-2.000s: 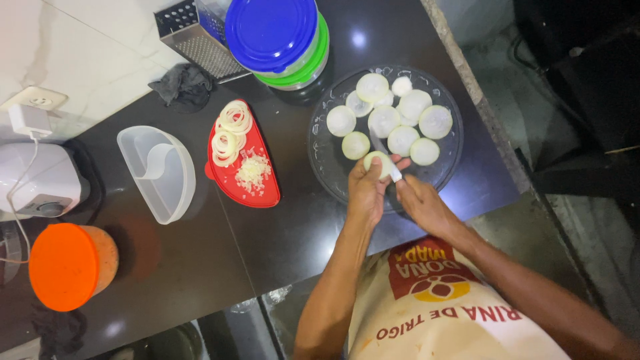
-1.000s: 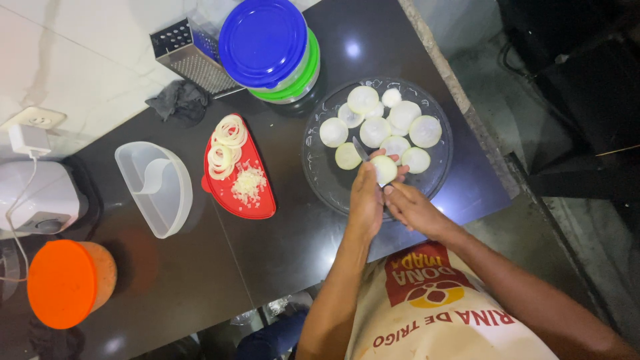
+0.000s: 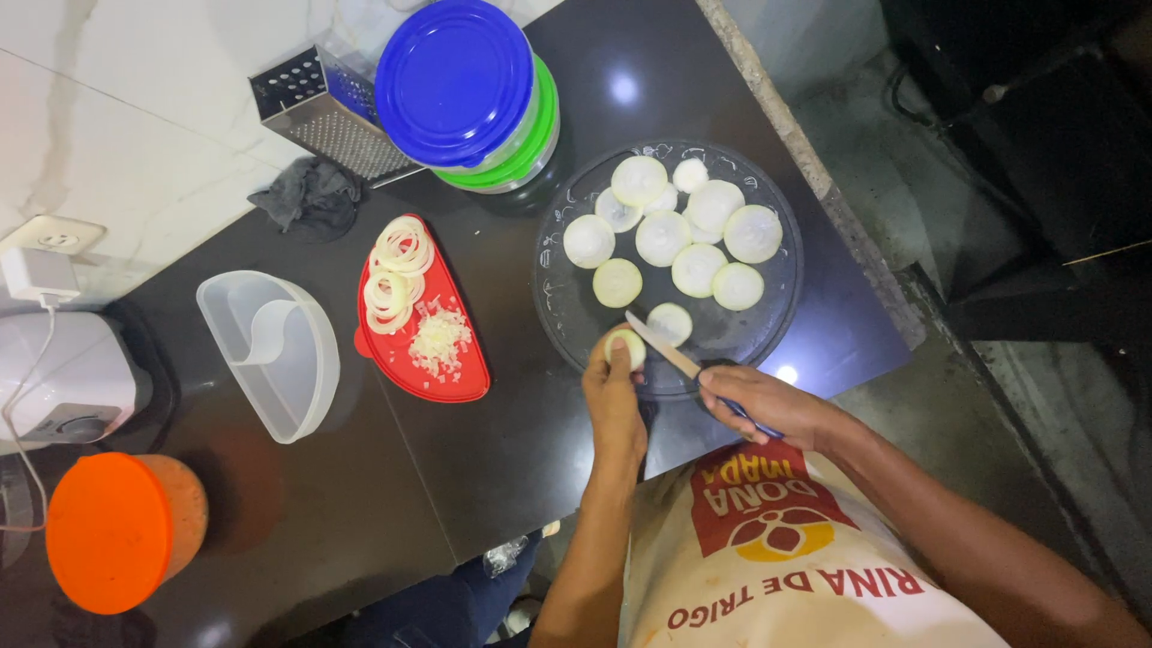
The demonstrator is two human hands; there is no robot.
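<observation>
My left hand (image 3: pixel 616 382) grips a small piece of pale onion (image 3: pixel 625 349) at the near left rim of a round dark board (image 3: pixel 576 306). A kitchen knife (image 3: pixel 670 353) with a dark blue handle is in my right hand (image 3: pixel 756 400), its blade pointing up and left, the tip close to the held piece. Several round onion slices (image 3: pixel 663 238) lie on the board, some overlapping. One slice (image 3: pixel 669 325) sits beside the blade, nearer to me than the others.
Left of the board, a red lid (image 3: pixel 461 385) bears onion rings and chopped onion. Past it stands a divided translucent container (image 3: pixel 320 396). A box grater (image 3: pixel 337 130), a dark cloth (image 3: pixel 310 200) and a blue-lidded container (image 3: pixel 454 81) are at the back, an orange-lidded tub (image 3: pixel 110 533) at the left.
A slice now lies on the near part of the board, where none shows one second ago. My right hand has moved away from my left, and the knife blade now shows plainly between them.
</observation>
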